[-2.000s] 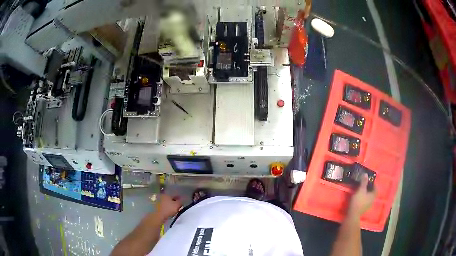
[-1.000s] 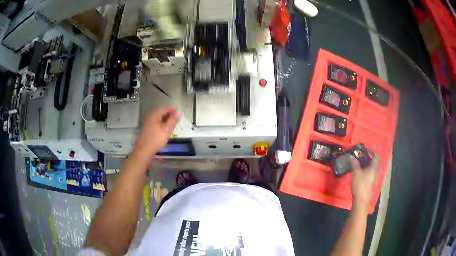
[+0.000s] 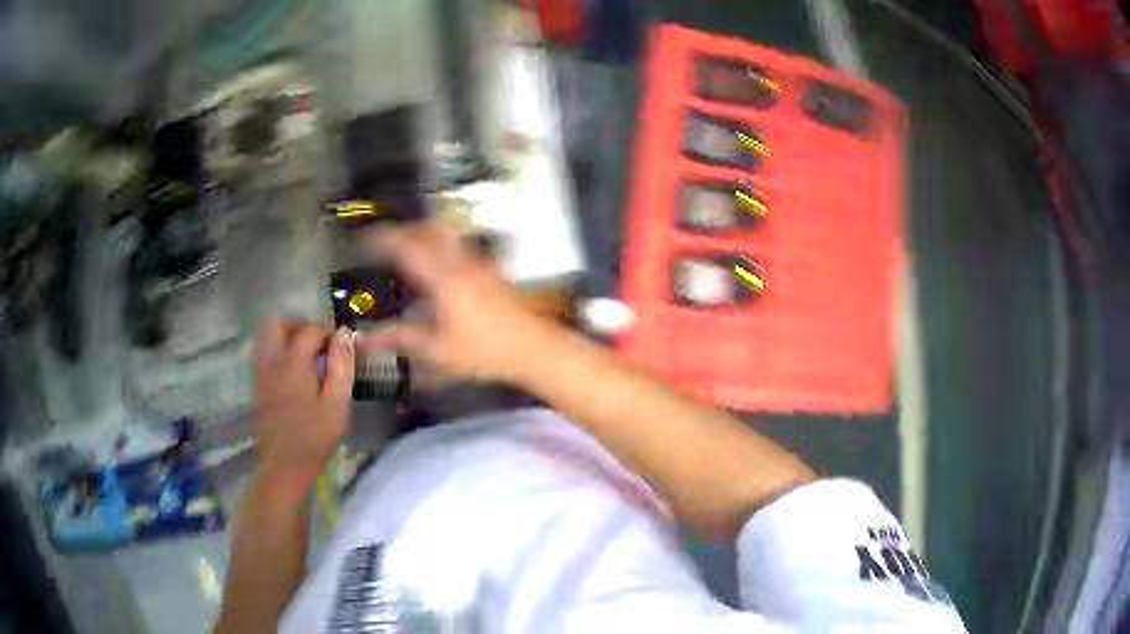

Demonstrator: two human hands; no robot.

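Observation:
The view is blurred by motion. A black device housing with a yellow-gold spot and a pale lower part is in front of the machine, between my hands. My left hand grips its left edge with fingertips and thumb. My right hand is spread at its right side, fingers apart over its upper end, thumb close to its face; contact is unclear. Just beyond is a dark fixture with a yellow streak. The red-orange parts tray lies at the right, with several housings in its pockets.
The blurred machine bed spans the left and centre. A blue patterned panel is at the lower left. The dark green bench surface extends beyond the tray. A small white object is near the tray's left edge.
The view has swung right. My right hand has moved from the tray to the machine front with the housing. My left hand has come down from over the bed and taken hold of it.

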